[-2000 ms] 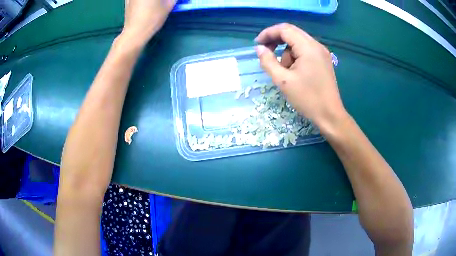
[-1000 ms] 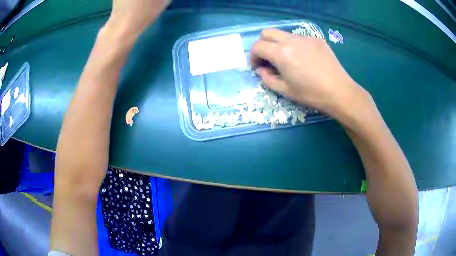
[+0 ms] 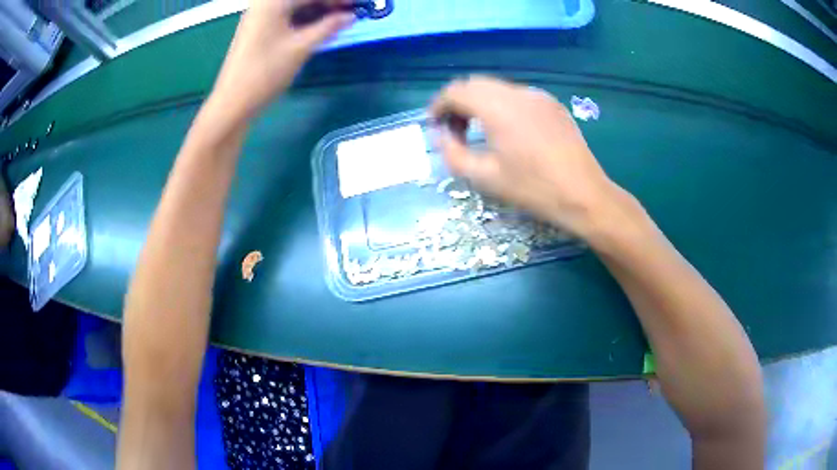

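Observation:
A clear plastic box [image 3: 328,234] lies on the green bench in front of me, with a white paper [image 3: 384,160] and many small pale flat pieces [image 3: 473,234] heaped in it. My right hand [image 3: 500,138] is blurred over the box's far right part, fingers curled together; whether it holds a piece I cannot tell. My left hand [image 3: 284,41] is at the top edge of the picture, partly cut off. Its fingertips hold a round black component [image 3: 372,7] with a pale centre at the near edge of the light-blue tray [image 3: 477,16].
An orange-brown scrap [image 3: 251,265] lies left of the box and a pale crumpled bit [image 3: 585,108] beyond its right end. A second clear box [image 3: 59,240] and white tissue [image 3: 27,204] are far left. A blue bin [image 3: 266,413] of black components stands below the bench edge.
The view has shifted, so the blue tray shows again. The round component now shows at my left fingertips. My right hand went down into the box and is now at its far part.

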